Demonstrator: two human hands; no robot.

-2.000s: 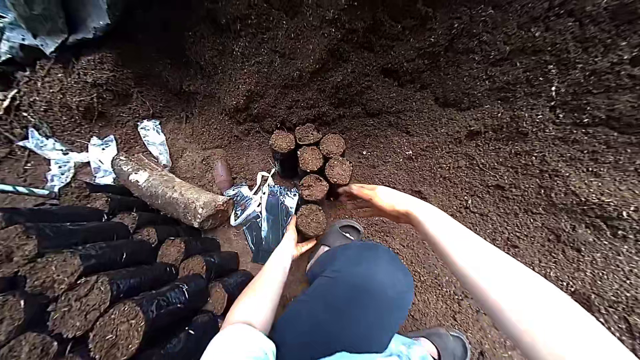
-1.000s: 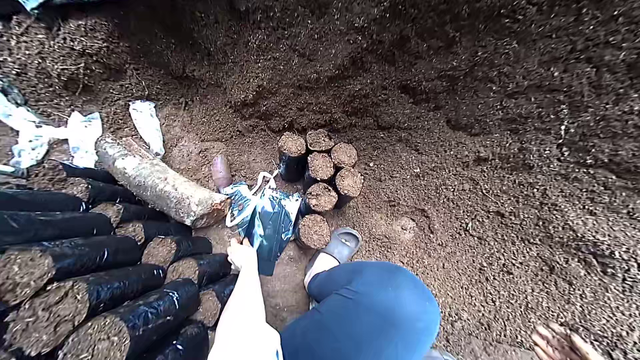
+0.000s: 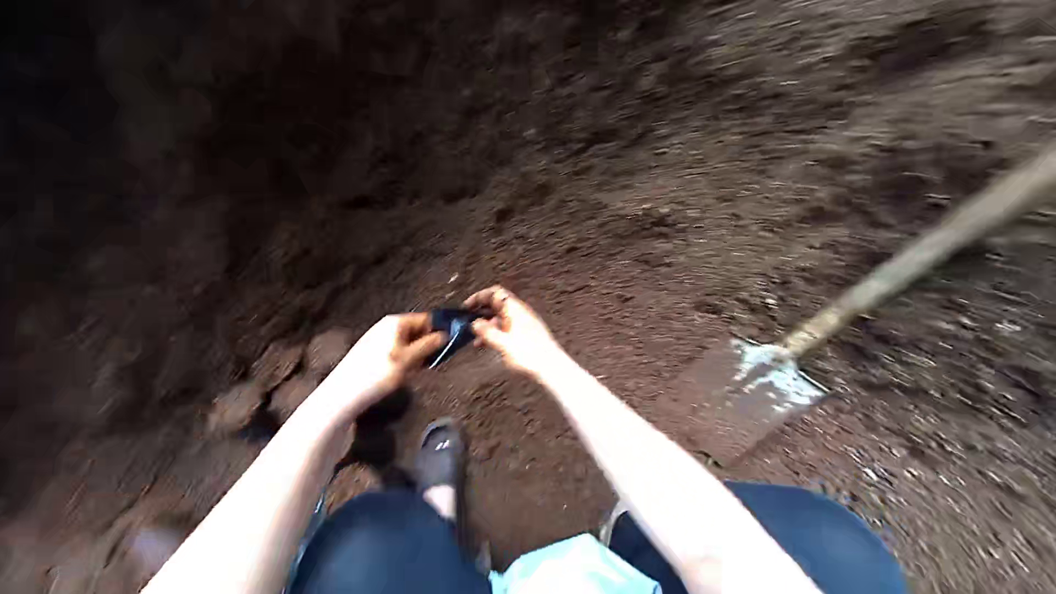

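A small black plastic bag is stretched between my two hands, above the soil. My left hand pinches its left side, and my right hand has its fingers at the right edge. Soil-filled black bags stand on the ground to the left of my left forearm, blurred and partly in shadow. The view is smeared by motion, so the bag's opening cannot be made out.
A shovel with a wooden handle lies at the right, its blade partly covered with soil. Heaped loose soil rises in front of me. My sandalled foot is below my hands.
The view has swung strongly to the right, bringing the shovel in. My hands, apart a second ago, have come together at a small black bag. The pile of empty bags is out of view.
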